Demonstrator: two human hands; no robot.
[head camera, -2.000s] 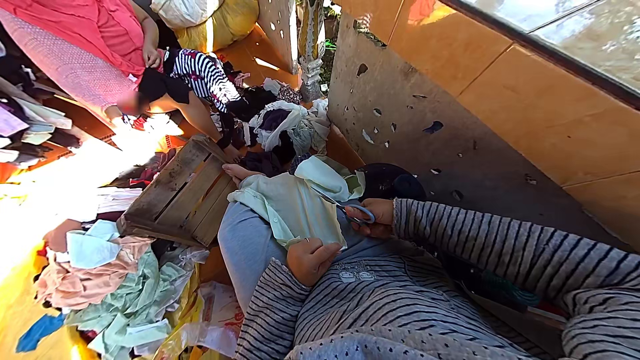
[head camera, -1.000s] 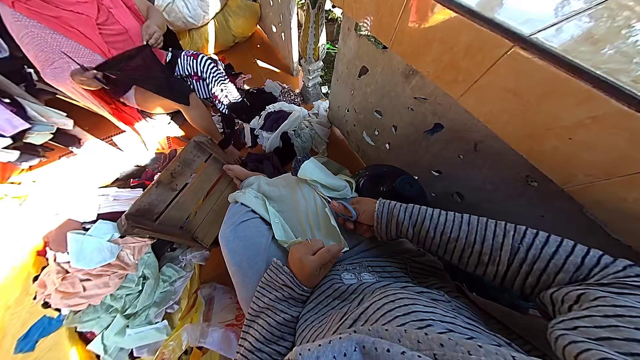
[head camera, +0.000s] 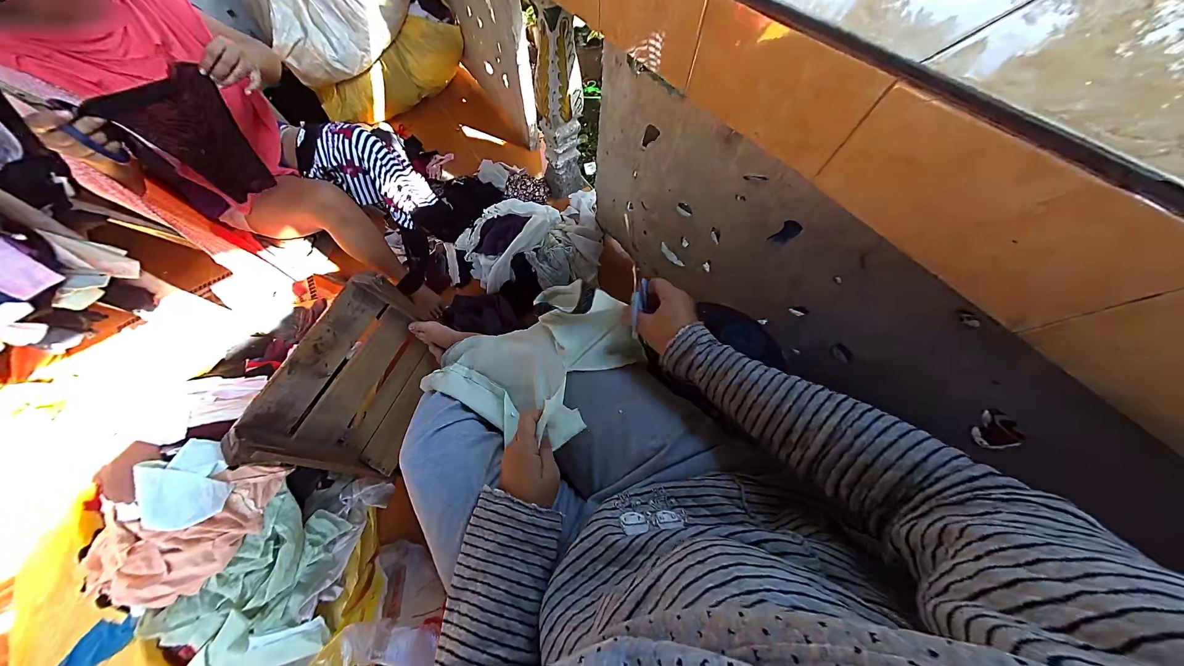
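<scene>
A pale green piece of cloth lies over my lap and raised knee, its edges loose and uneven. My left hand pinches the near edge of the cloth between thumb and fingers. At the cloth's right end, my right hand holds scissors with blue handles; the blades are mostly hidden, pointing away from me. Whether the blades touch the cloth cannot be told.
A wooden slatted crate stands tilted left of my knee. Piled cloth scraps lie lower left, more scraps beyond my foot. A perforated panel rises at right. Another person sits upper left, handling dark cloth.
My right hand with the scissors has moved up and away from my body. The pale green cloth has shifted and folded differently. The other person's dark cloth is now spread between both hands.
</scene>
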